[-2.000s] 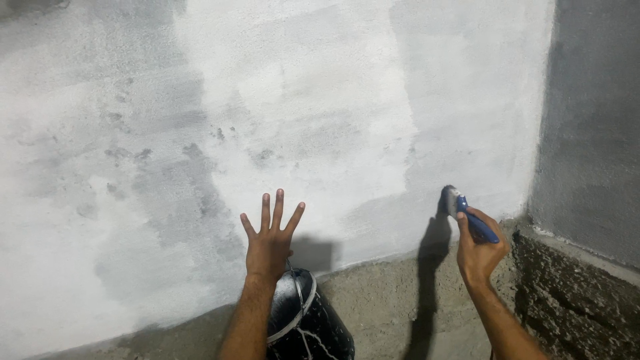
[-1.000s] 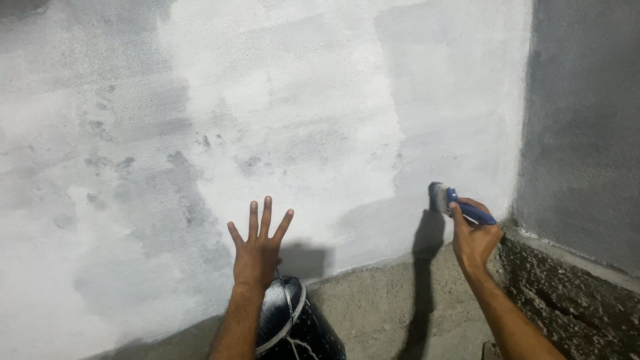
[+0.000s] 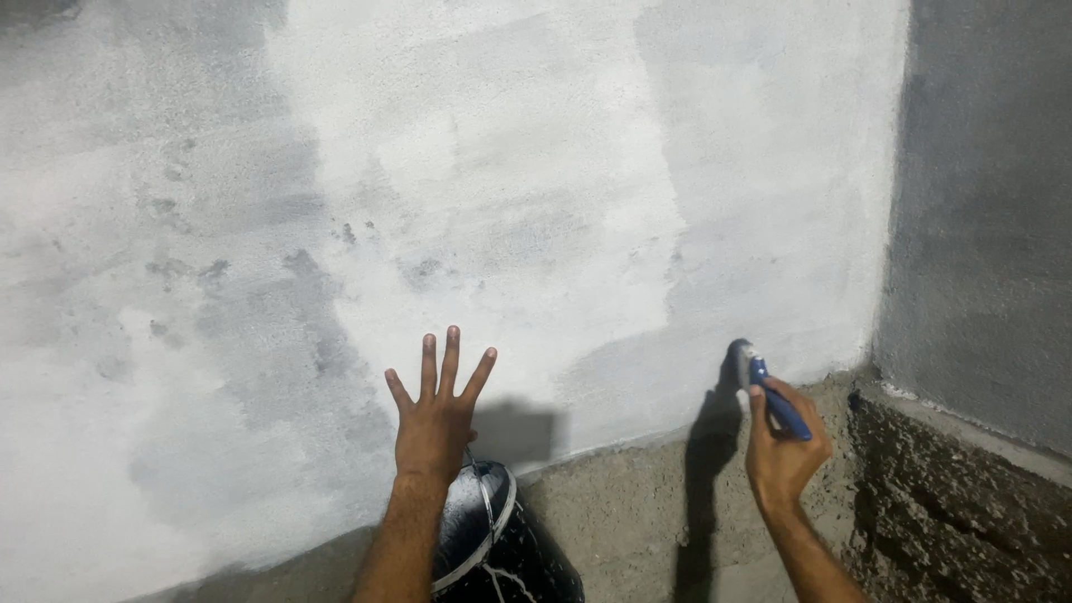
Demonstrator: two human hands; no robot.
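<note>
My right hand (image 3: 785,440) grips a paintbrush by its blue handle (image 3: 785,412). The whitish bristles (image 3: 742,362) are at the lower right part of the white-painted wall (image 3: 502,167), just above its bottom edge. My left hand (image 3: 435,427) is spread with four fingers up in front of the wall, its thumb mostly hidden. A wire handle (image 3: 484,494) hangs by the thumb side of that hand, and from it a black paint bucket (image 3: 536,548) with white drips hangs tilted. What the bucket holds is hard to see.
Bare rough concrete (image 3: 620,519) runs below the painted part. A dark grey wall (image 3: 988,209) meets the white one at a corner on the right, with a ledge (image 3: 980,427) and rough dark masonry (image 3: 963,511) beneath. Uneven grey patches mark the white paint.
My right hand with the brush has shifted a little along the lower part of the wall. My left hand stays spread beside the bucket. The view has moved slightly.
</note>
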